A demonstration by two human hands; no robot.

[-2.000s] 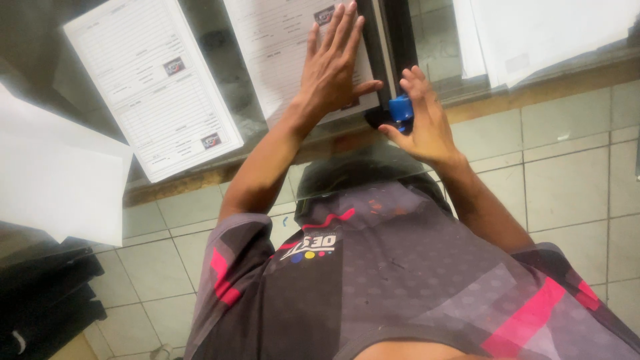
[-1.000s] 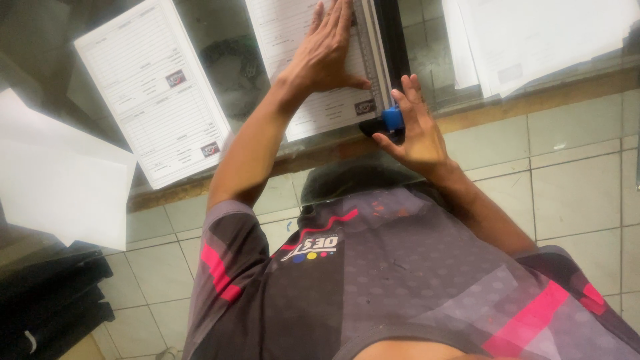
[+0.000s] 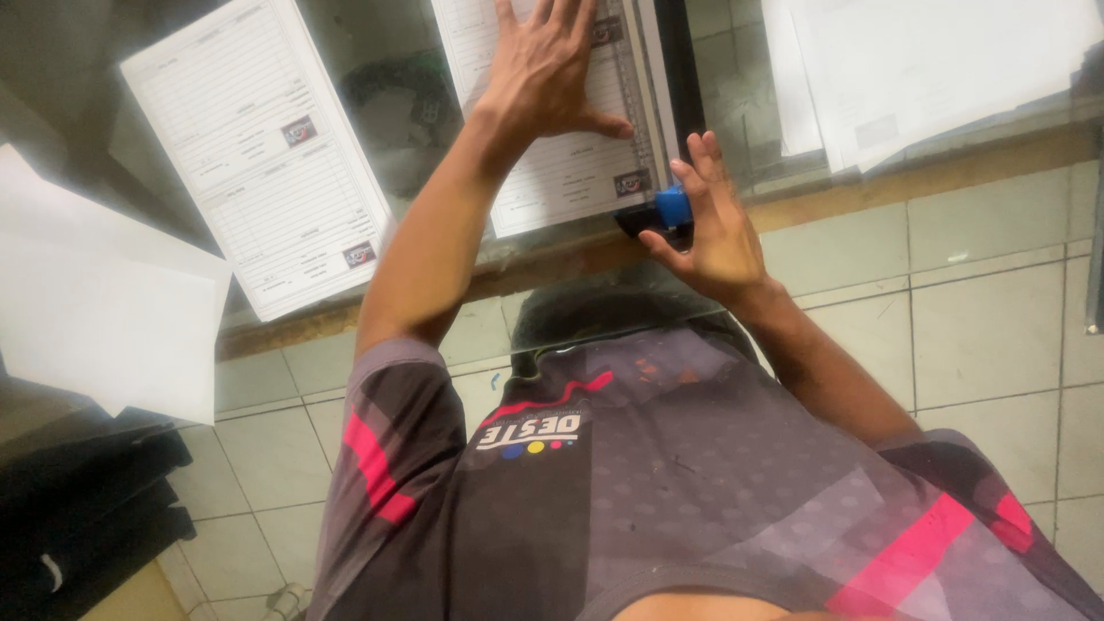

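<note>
A printed form sheet (image 3: 552, 185) lies on the glass tabletop, and my left hand (image 3: 543, 78) rests on it with the fingers spread. Along the sheet's right side runs a transparent ruler-like strip (image 3: 638, 95), beside a long black bar (image 3: 681, 78). At the bar's near end is a blue plastic piece (image 3: 673, 207) on a black base. My right hand (image 3: 720, 216) is beside this blue piece with its fingers apart; whether the palm touches it cannot be told. The far end of the sheet is out of view.
A stack of printed forms (image 3: 302, 181) lies to the left, with blank white paper (image 3: 112, 293) beyond it. More white sheets (image 3: 940, 78) lie at the upper right. The table's wooden edge (image 3: 552, 267) runs near my body. Black stacked objects (image 3: 86, 517) stand lower left.
Since the earliest frame my left hand has shifted a little towards the far side of the sheet. My right hand stays beside the blue piece.
</note>
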